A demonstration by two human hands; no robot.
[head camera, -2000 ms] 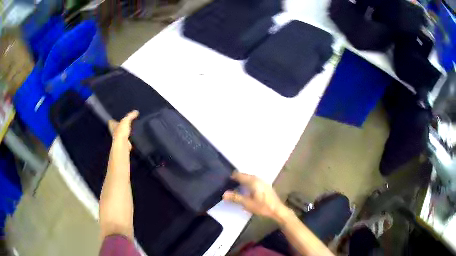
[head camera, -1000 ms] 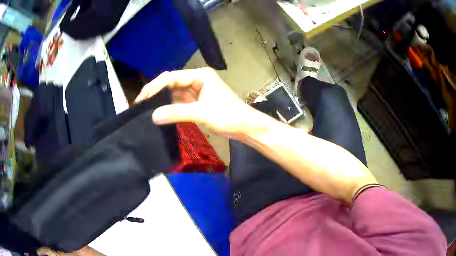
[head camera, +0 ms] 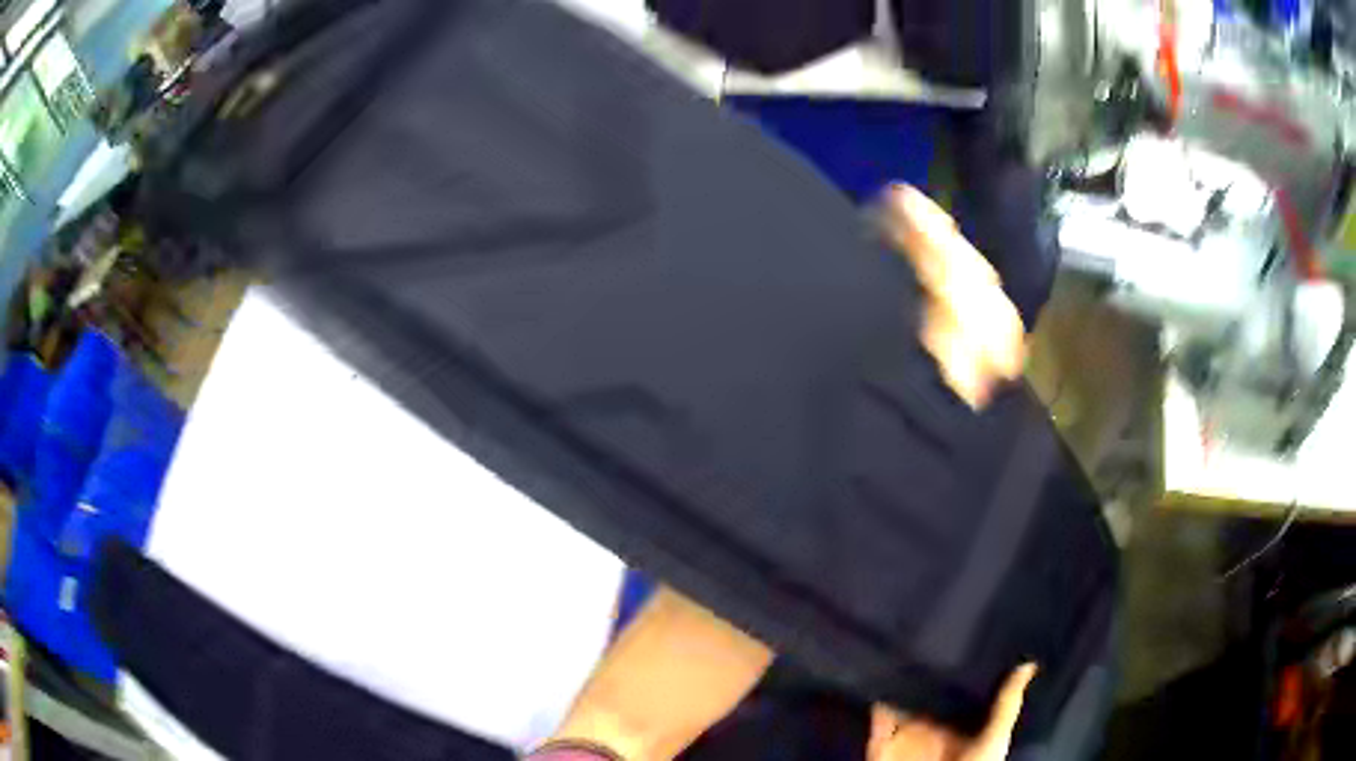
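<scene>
A large black padded bag body panel (head camera: 699,283) is held up close in front of me and fills the middle of the view. It slants from upper left to lower right and is blurred. My left hand (head camera: 959,305) is at its far edge; a forearm at the bottom passes behind the panel. My right hand (head camera: 944,732) is at the near lower edge, its thumb raised beside the fabric, and is cut off by the frame. The panel hides most of both hands, so their exact grip is partly hidden, and which hand is which is hard to tell.
A white-topped table (head camera: 372,520) lies below left, with another black panel (head camera: 283,677) along its edge. Blue material (head camera: 89,491) is at the left. A grey-white sewing machine (head camera: 1234,164) stands at the upper right. More dark pieces (head camera: 773,30) lie at the top.
The black piece has come up off the table into both hands and is turned, showing a broad plain face. The view has swung, bringing the sewing machine into the upper right.
</scene>
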